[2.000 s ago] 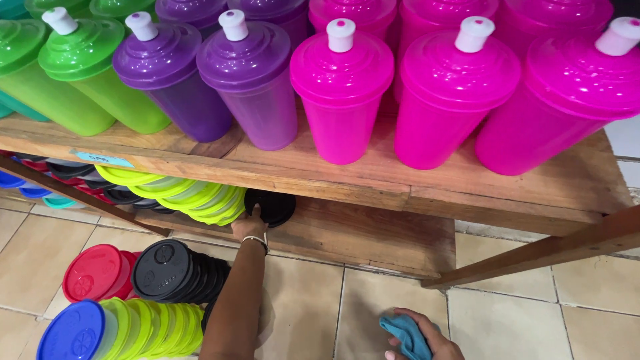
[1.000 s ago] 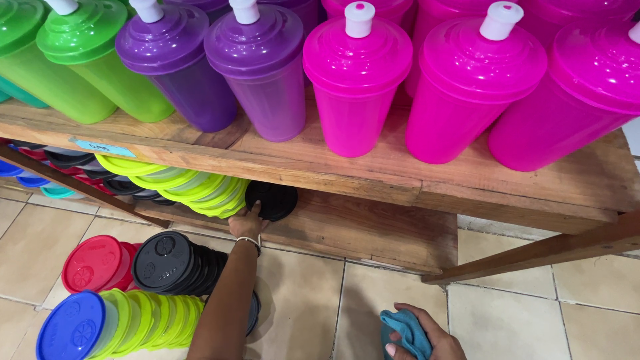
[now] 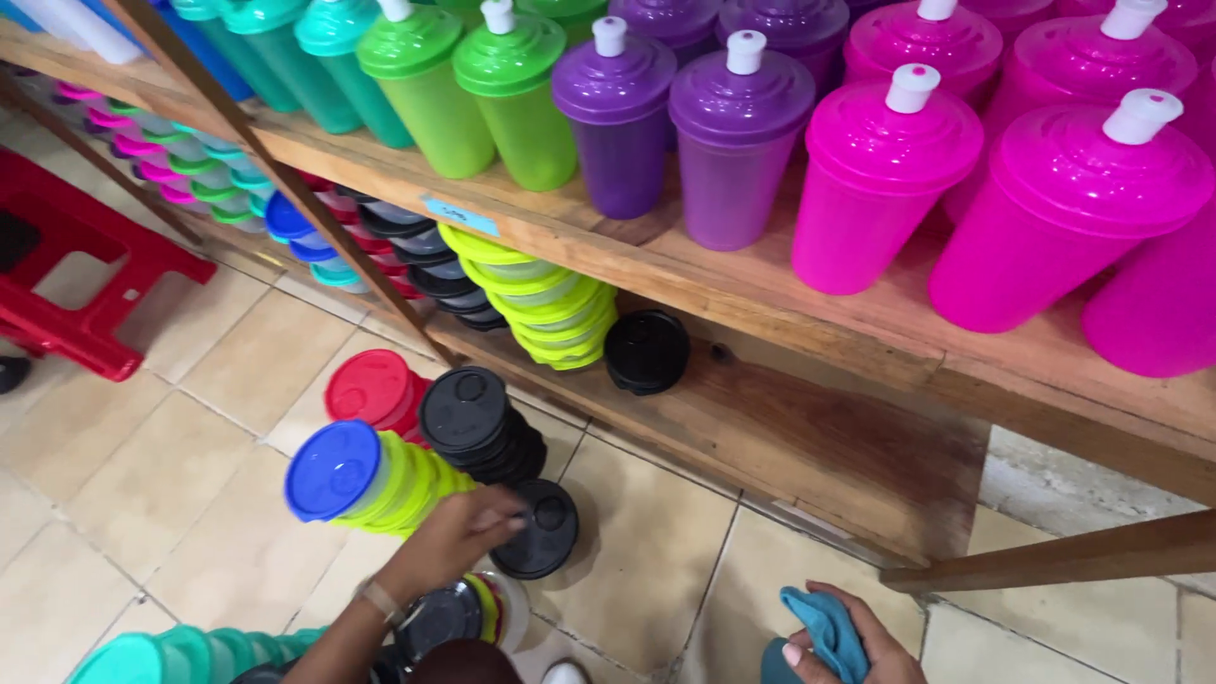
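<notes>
My left hand [image 3: 465,532], slightly blurred, is over the floor at the near edge of a black-lidded container [image 3: 543,528]; whether its fingers grip the lid is unclear. In my right hand [image 3: 855,641] is a bunched teal cloth [image 3: 825,627], at the lower right. Another black-lidded container [image 3: 648,351] sits on the lower shelf, beside a stack of yellow-green-lidded containers [image 3: 556,313]. On the floor near my left hand stand a black-lidded stack [image 3: 470,413], a red-lidded one [image 3: 375,389] and a yellow-green stack topped by a blue lid [image 3: 332,470].
Pink, purple, green and teal tumblers [image 3: 883,180] line the upper wooden shelf [image 3: 722,294]. A slanting wooden leg [image 3: 1064,551] is at the right. A red plastic stool [image 3: 85,275] stands at far left. Teal-lidded containers [image 3: 190,655] and a shoe [image 3: 565,673] are at the bottom.
My left hand has left the black-lidded container on the lower shelf and moved back over the floor containers. My right hand still holds the cloth. The view has swung left.
</notes>
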